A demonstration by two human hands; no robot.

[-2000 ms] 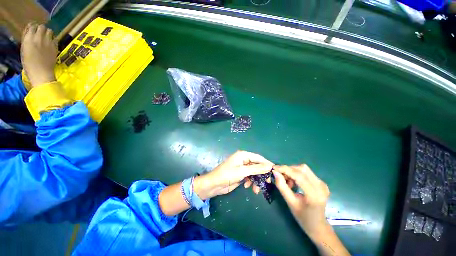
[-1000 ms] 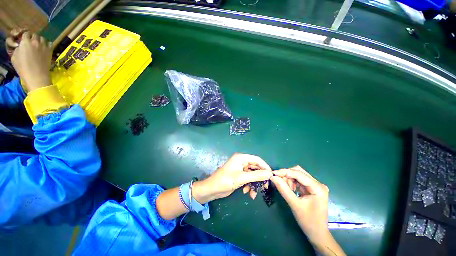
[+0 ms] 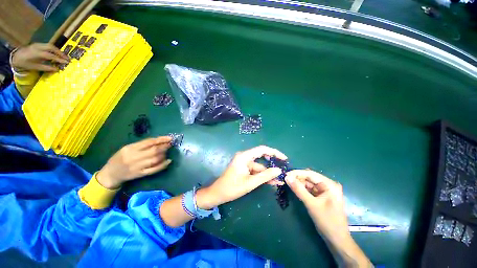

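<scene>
My left hand [image 3: 243, 175] holds a small dark square frame [image 3: 277, 163] between thumb and fingers, tilted above the bench. My right hand [image 3: 316, 196] is beside it, thumb and index fingertip pinched at the frame's right edge; whether a tiny part is between them is too small to tell. A loose pile of small black parts [image 3: 283, 198] lies on the green bench just below the hands. A pale blue band is on my left wrist.
A clear bag of black parts [image 3: 217, 102] lies behind the hands, with a dark cluster [image 3: 250, 124] beside it. Tweezers [image 3: 371, 228] lie right; a black tray [image 3: 426, 209] at the right edge. Another worker's hand [image 3: 138, 159] touches a small square [image 3: 176, 139] near yellow trays [image 3: 78, 99].
The neighbour's second hand has come in over the bench at a small square, and their other hand has moved onto the yellow tray. The frame in my left hand is raised and shows more.
</scene>
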